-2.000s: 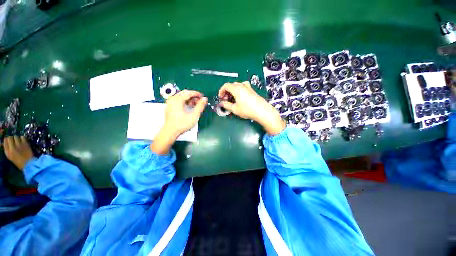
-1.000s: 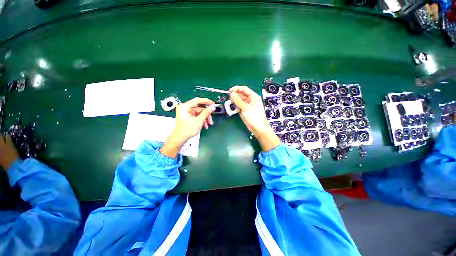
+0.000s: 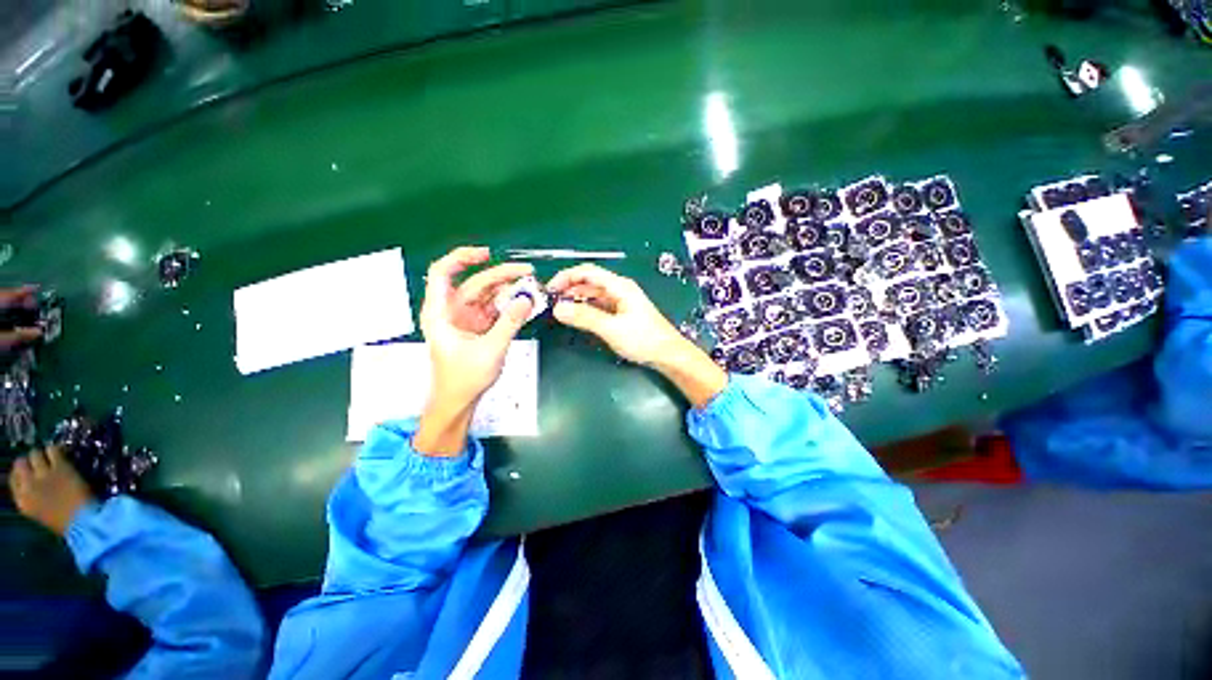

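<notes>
My left hand holds a small white ring-like part with a dark centre at its fingertips, above the bench. My right hand meets it from the right, its fingertips closed on a small dark piece at the part's edge; its detail is too small to tell. Thin silver tweezers lie just beyond both hands. Rows of black lens-like modules sit on white trays to the right of my right hand.
Two white paper sheets lie left of and beneath my left hand. A stacked white tray with modules is far right. Another person's hand is by a dark parts pile at left. A blue sleeve is at right.
The white ring-like part seen in my right hand now appears in my left. My right hand has left the tweezers. The white ring beside the papers no longer shows there.
</notes>
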